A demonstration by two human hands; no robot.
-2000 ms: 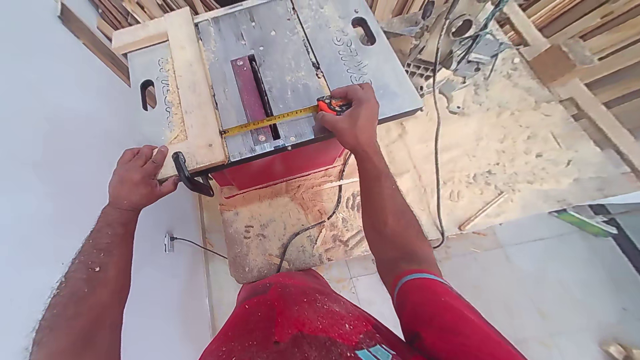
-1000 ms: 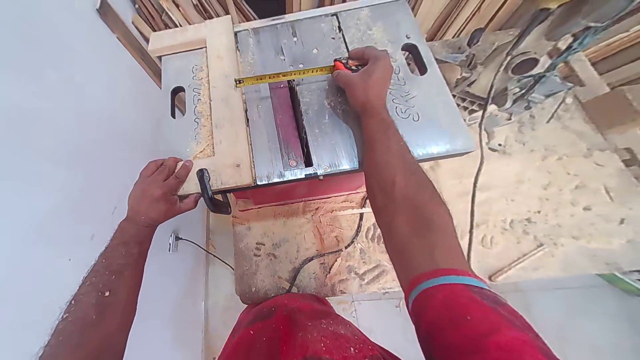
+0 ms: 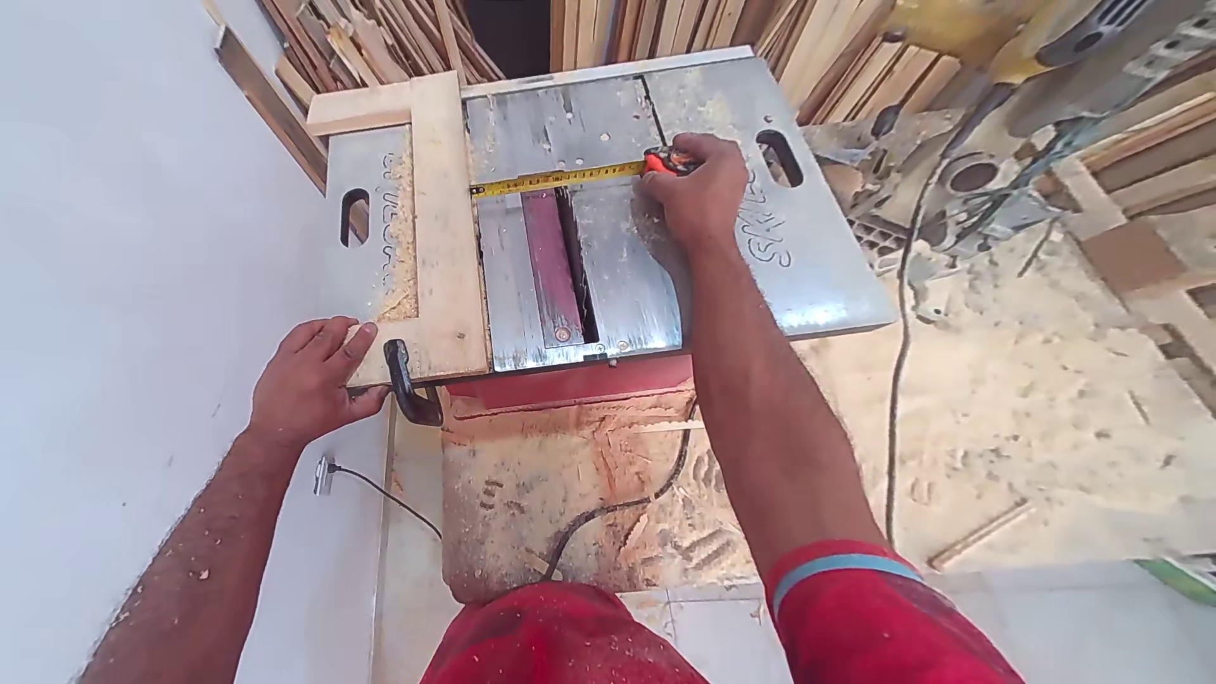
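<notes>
My right hand grips a tape measure on the metal top of a table saw. Its yellow blade runs left to the edge of a wooden fence frame, just beyond the far end of the purple insert strip and the dark blade slot. My left hand holds the near left corner of the wooden frame, thumb below and fingers on top. Beside it a black clamp sits on the frame's near edge. Sawdust lies along the frame's inner side.
Wood strips stand behind the saw. A black cable hangs at the right, near power tools and offcuts. A sawdust-covered board is below the saw, with another cord across it. A white wall rises close on the left.
My right hand has moved the tape measure away from the saw's near edge to beyond the purple strip. My left hand stays at the frame's near corner. The view has shifted.
</notes>
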